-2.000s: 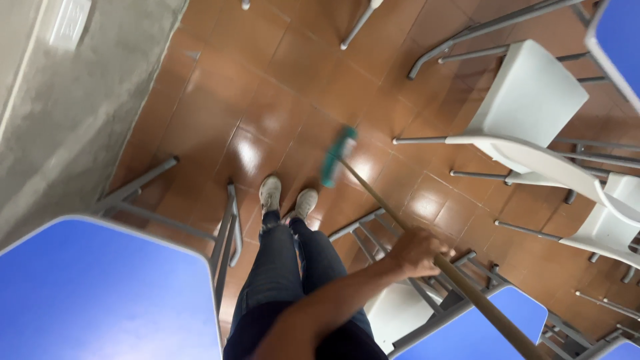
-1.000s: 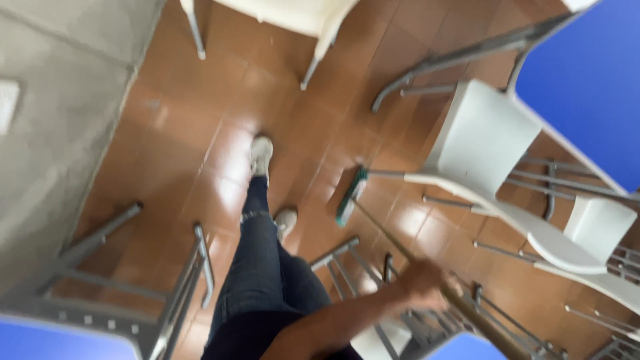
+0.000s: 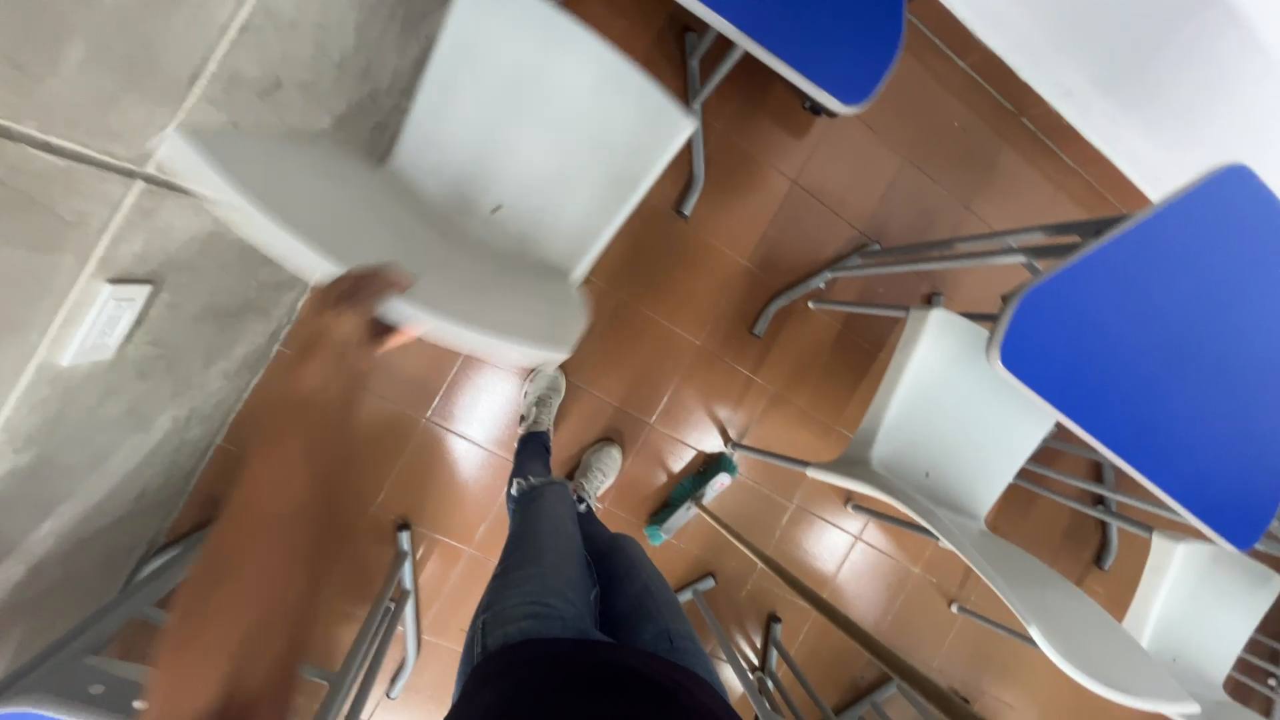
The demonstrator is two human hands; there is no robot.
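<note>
A white plastic chair (image 3: pixel 550 130) stands at the upper left. My left hand (image 3: pixel 360 305), blurred, is at the edge of its curved backrest, with fingers over the rim and the thumb below it. The broom (image 3: pixel 690 497), with green bristles, rests its head on the tiled floor to the right of my shoes. Its long wooden handle (image 3: pixel 830 610) runs down to the lower right and leaves the frame. My right hand is out of view, so its hold on the handle is hidden.
Blue-topped desks (image 3: pixel 1150 350) with grey metal legs and more white chairs (image 3: pixel 960 420) stand on the right. A grey wall (image 3: pixel 170 430) with a white wall plate (image 3: pixel 108 322) borders the left. Metal desk legs (image 3: pixel 405 610) flank my legs below.
My left hand has come into view at the chair's backrest. My right hand, on the broom handle before, has left the view. The view has moved forward, bringing the chair nearer.
</note>
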